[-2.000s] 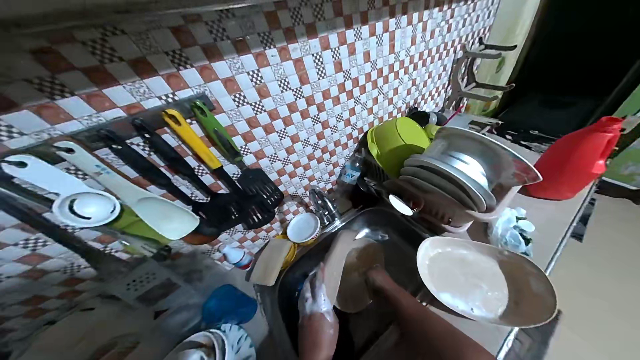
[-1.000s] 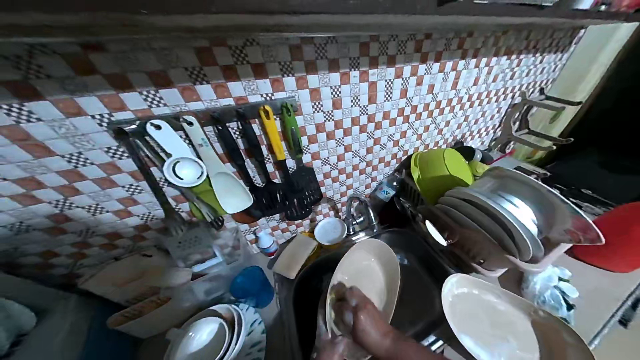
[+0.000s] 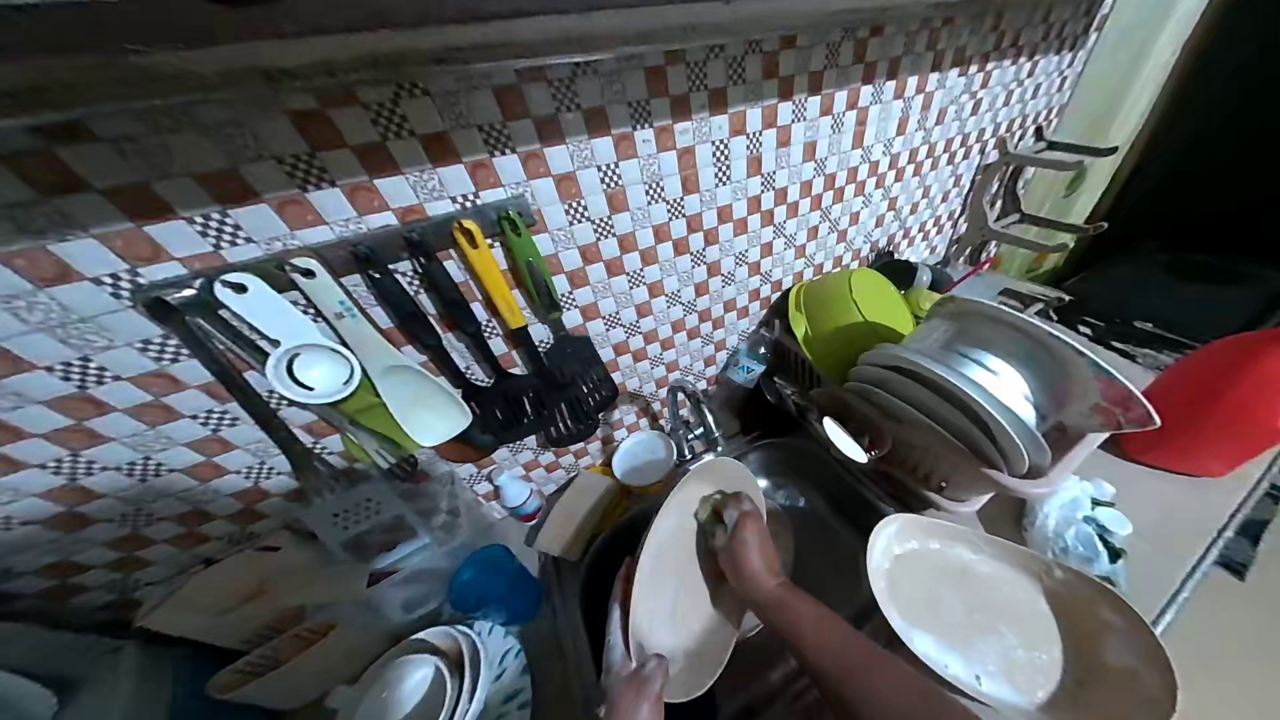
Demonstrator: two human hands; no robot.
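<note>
Over the dark sink [image 3: 800, 500], my left hand [image 3: 637, 685] grips the lower left edge of a cream oval plate [image 3: 680, 600], which is tilted on its side. My right hand [image 3: 748, 550] presses a greenish scrubber [image 3: 713, 515] against the plate's upper inner face. The chrome faucet [image 3: 692, 420] stands just behind the plate, with a white cup [image 3: 643, 458] to its left. Another cream oval dish [image 3: 970, 600] lies to the right of the sink. My left palm is mostly hidden by the plate.
A dish rack [image 3: 960, 490] at right holds grey plates [image 3: 930, 410], a metal bowl [image 3: 1040, 370] and a green container [image 3: 850, 320]. Stacked white bowls [image 3: 410, 690] and a blue bowl [image 3: 495, 585] stand at left. Utensils hang on the tiled wall. A red container [image 3: 1210, 400] is far right.
Two seconds ago my left hand was open-fingered and looked soapy over the sink; now it holds the plate's edge. Since one second ago, my right hand has moved up the plate with the scrubber.
</note>
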